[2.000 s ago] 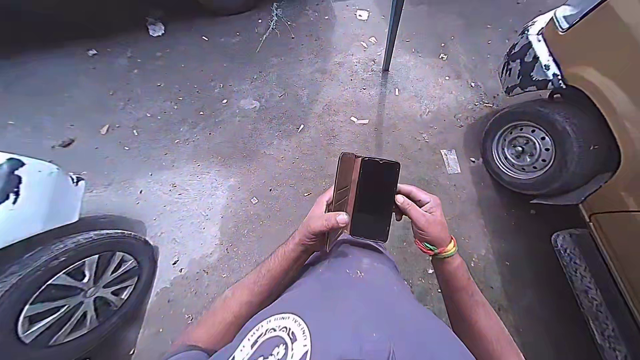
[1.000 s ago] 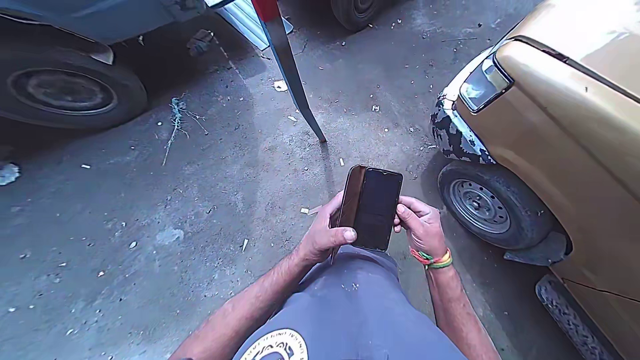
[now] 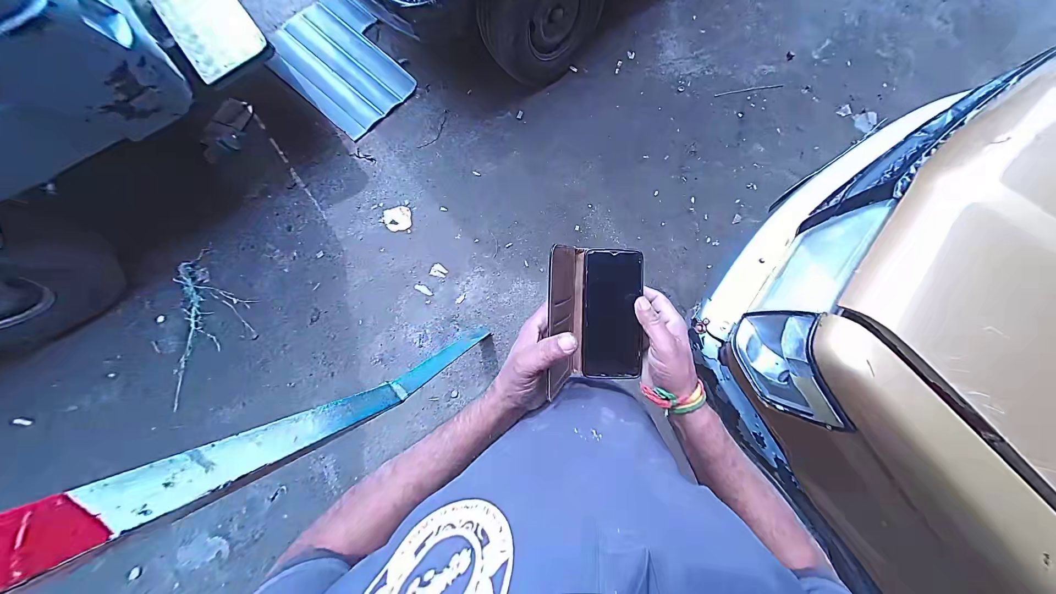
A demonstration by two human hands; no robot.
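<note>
A smartphone (image 3: 613, 313) with a dark screen sits upright in an opened brown folio case (image 3: 563, 289), in front of my torso. My left hand (image 3: 532, 359) holds the case's cover flap at the left, its thumb lying over the flap's lower part. At the phone's right edge is my right hand (image 3: 667, 340), its thumb against the side and its other fingers partly hidden. A band of several colours (image 3: 675, 398) circles my right wrist.
A gold car's headlight (image 3: 780, 363) and bumper stand close on my right. A red, white and blue-green bar (image 3: 247, 450) crosses the lower left. Beyond lie corrugated sheets (image 3: 342, 66), a vehicle tyre (image 3: 540, 37), a dry twig (image 3: 194, 309) and litter on the ground.
The view has shifted a lot past the parked vehicles, and the gold car's front now shows close at the right. Both hands keep hold of the phone and its opened case.
</note>
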